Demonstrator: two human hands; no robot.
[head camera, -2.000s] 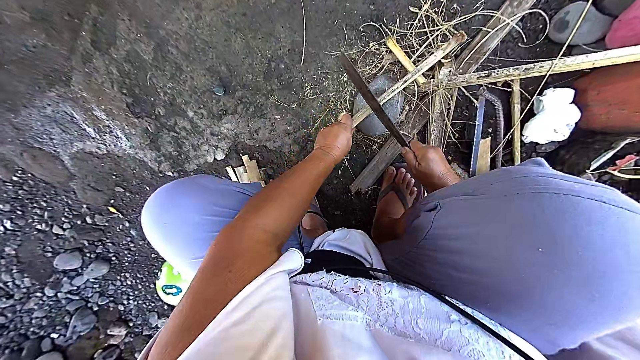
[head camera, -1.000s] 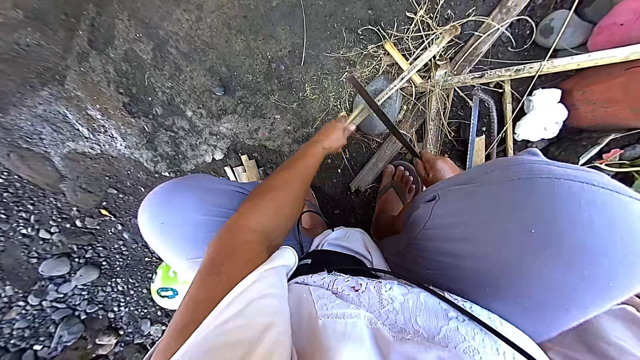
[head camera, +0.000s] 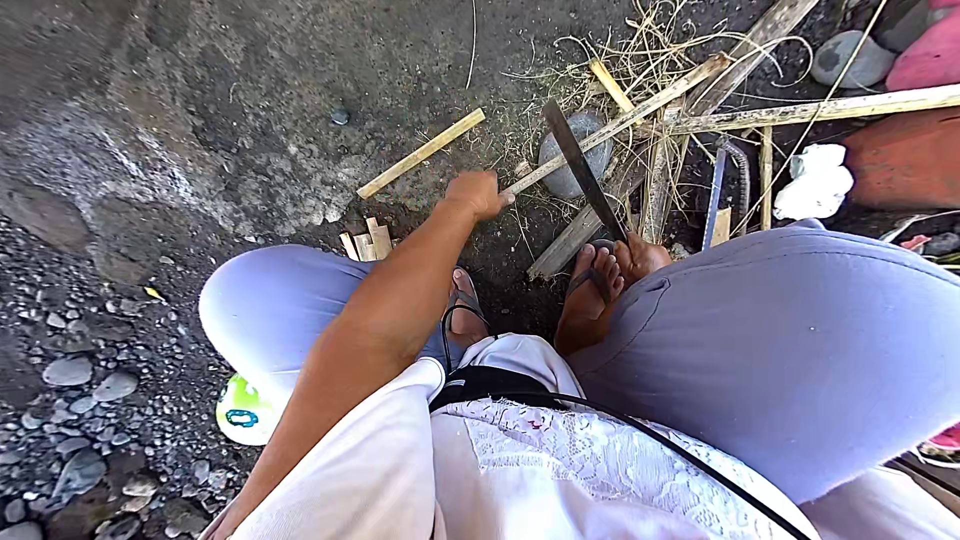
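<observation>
My left hand (head camera: 477, 196) grips the near end of a long split bamboo strip (head camera: 622, 120), which slants up to the right over a round grey stone (head camera: 576, 155). My right hand (head camera: 640, 257), beside my right foot, is closed on the handle of a machete (head camera: 583, 169); its dark blade points up and left and crosses the strip at the stone. A short bamboo piece (head camera: 421, 153) lies on the ground above and left of my left hand. Several small cut pieces (head camera: 367, 241) lie beside my left knee.
Fibre shavings (head camera: 660, 56), a weathered board (head camera: 757, 49) and a long bamboo pole (head camera: 832, 110) lie at the upper right. A hacksaw (head camera: 715, 196), a white plastic bag (head camera: 814, 182) and a reddish-brown object (head camera: 907, 161) are right of the stone. Gravel (head camera: 90, 405) covers the lower left.
A short bamboo piece now lies on the ground left of the stone, where neither earlier frame shows one. My left hand still holds a strip and my right hand still holds the machete.
</observation>
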